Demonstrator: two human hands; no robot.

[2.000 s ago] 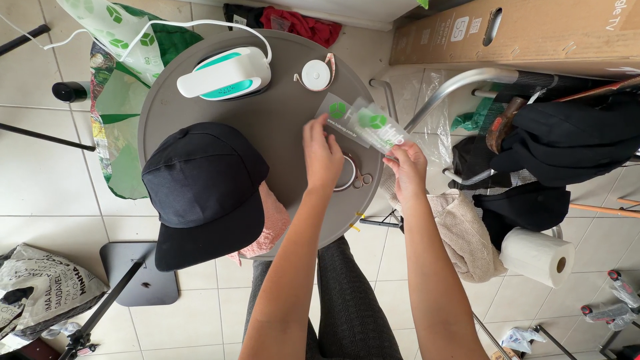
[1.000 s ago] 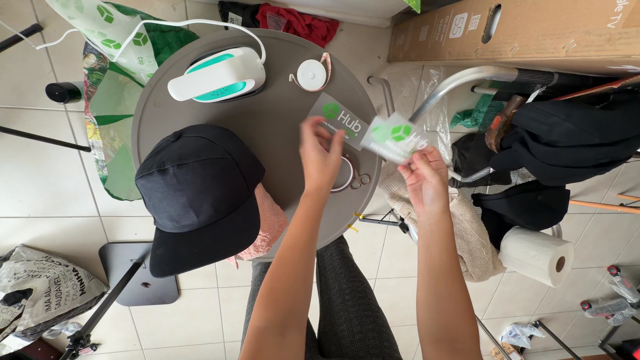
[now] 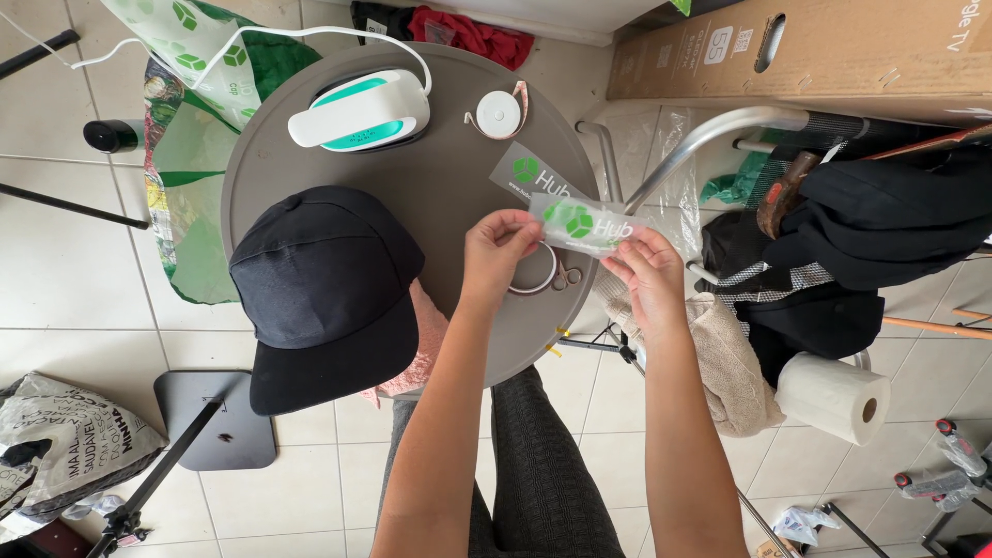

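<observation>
My left hand [image 3: 502, 252] and my right hand [image 3: 647, 275] hold a small stack of translucent transfer sheets [image 3: 585, 225] between them, each hand pinching one end. The sheets carry green cube logos and white lettering. Just behind them another printed sheet [image 3: 521, 172] lies on the round grey table [image 3: 465, 182]. A roll of tape [image 3: 542, 271], partly hidden by my left hand, rests beside small scissors [image 3: 568, 277]. At the left a black cap [image 3: 325, 287] sits over a pink cloth [image 3: 426, 333]. A white and teal handheld heat press [image 3: 364, 111] and a white tape measure [image 3: 498, 115] are at the back.
A white cable [image 3: 310, 32] runs from the press to the left. On the right are a metal-framed chair [image 3: 721, 139] with black caps [image 3: 891, 217], a hammer [image 3: 784, 194], a beige cloth [image 3: 725, 372] and a paper roll [image 3: 833, 397]. A cardboard box [image 3: 852, 62] stands behind.
My left hand has left the sheet on the table and now grips the stack's left end. The stack, formerly in my right hand alone, is now held between both hands.
</observation>
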